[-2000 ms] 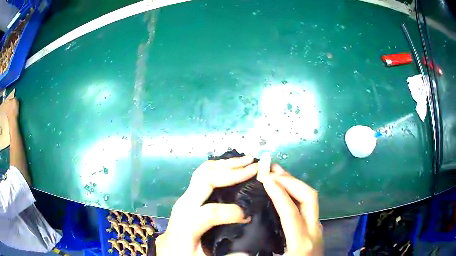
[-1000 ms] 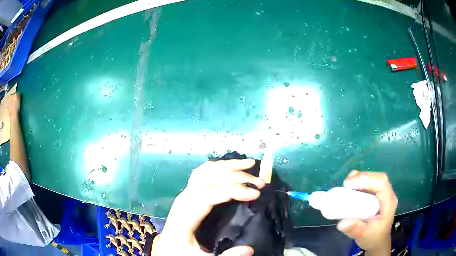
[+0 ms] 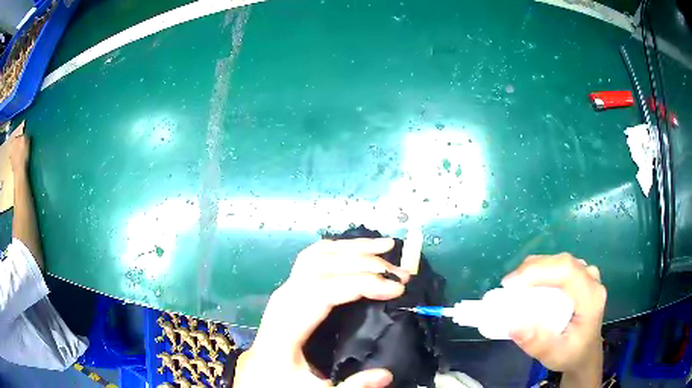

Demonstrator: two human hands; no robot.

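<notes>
A black, glossy, ragged figure assembly (image 3: 372,333) is held at the near edge of the bench. A tan moulded part (image 3: 412,251) sticks up from its top. My left hand (image 3: 326,295) is closed around the assembly from the left, fingers over the top and thumb low in front. My right hand (image 3: 558,311) grips a white glue bottle (image 3: 501,312), lying sideways with its blue needle tip pointing left. The tip meets the black surface near my left fingertips; whether it touches is hard to tell.
Glossy green bench (image 3: 303,114). A red lighter (image 3: 611,100), thin dark rod (image 3: 636,79) and white tissue (image 3: 643,158) lie at right by the clear box. Blue crates hold tan parts (image 3: 190,352) below the edge and at far left. Another person's arm (image 3: 24,204) rests at left.
My right hand left the assembly and picked up the glue bottle from the bench. Since the last earlier frame, the bottle tip has moved left and slightly down over the black assembly.
</notes>
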